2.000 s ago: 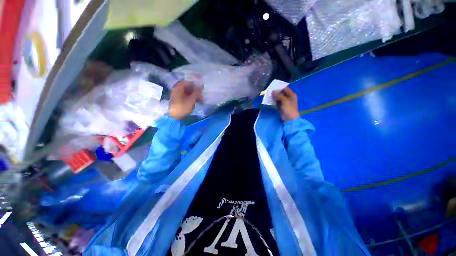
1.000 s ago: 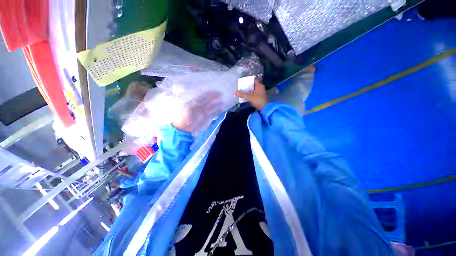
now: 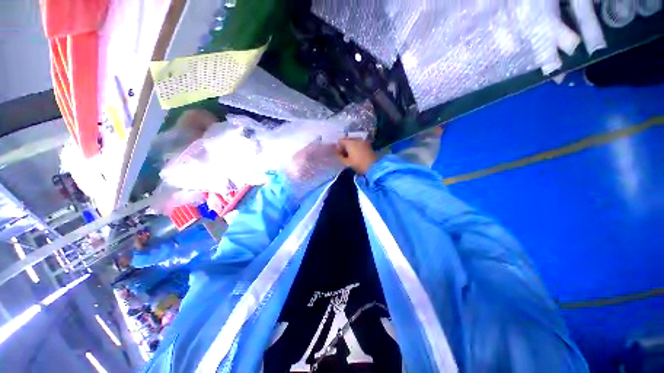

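A crinkled clear plastic bag [image 3: 240,149] lies in front of me, left of centre, glaring white. My left hand [image 3: 313,160] is at its near right end, blurred and veiled by the film; its fingers are hard to make out. My right hand [image 3: 357,154] is closed beside it, with the fingers at the bag's edge. A small white paper label [image 3: 355,135] shows just above the right fingers and is mostly hidden by them.
Black parts [image 3: 364,80] and bubble bags [image 3: 473,47] lie beyond on the green shelf, with white parts [image 3: 582,22] at right. A yellow dotted sheet [image 3: 207,76] hangs over the edge. Red trays [image 3: 76,87] stand on the white bench top; a red bin [image 3: 186,215] is lower left.
My right hand has come left with the white label and now meets the bag beside my left hand. My left hand has moved slightly right, and its spread fingers no longer show clearly.
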